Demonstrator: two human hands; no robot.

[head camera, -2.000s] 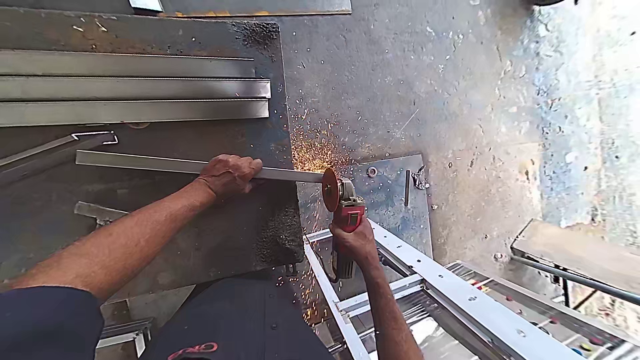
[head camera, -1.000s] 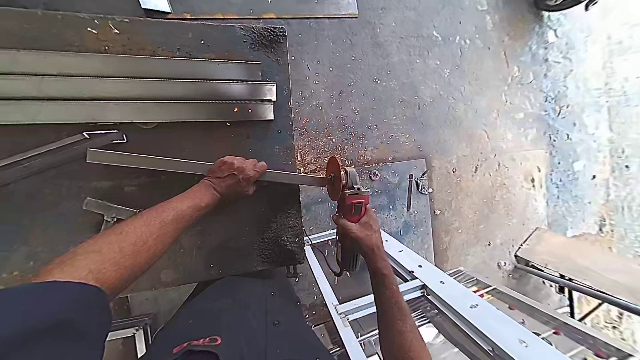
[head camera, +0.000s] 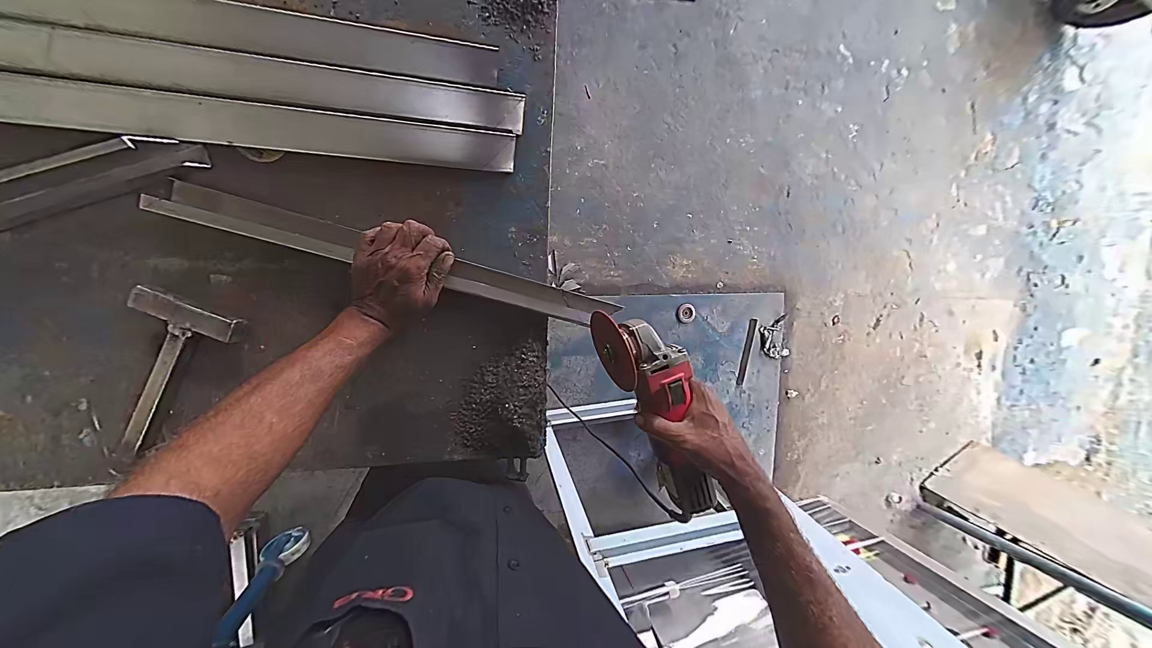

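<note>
My left hand point(head camera: 400, 274) grips a steel angle bar point(head camera: 261, 225) on the dark metal workbench point(head camera: 297, 378); the bar's right end juts past the bench edge. My right hand point(head camera: 697, 432) is closed around the body of a red and grey angle grinder point(head camera: 668, 382). The grinder's reddish disc point(head camera: 614, 351) is just below and beside the bar's right end; whether they touch, I cannot tell. No sparks show. A black cord hangs near the grinder.
Several steel bars point(head camera: 270, 94) lie at the bench's upper left, above a T-shaped metal piece point(head camera: 175, 333). A light metal ladder point(head camera: 621, 544) stands below the grinder. At the lower right is another bench point(head camera: 1035, 504). A blue-handled tool point(head camera: 256, 576) shows at bottom left.
The sparks seen at the bar's end earlier are gone. The bar has turned, with its inner channel face now showing and its right end lower. The view has moved closer to the bench.
</note>
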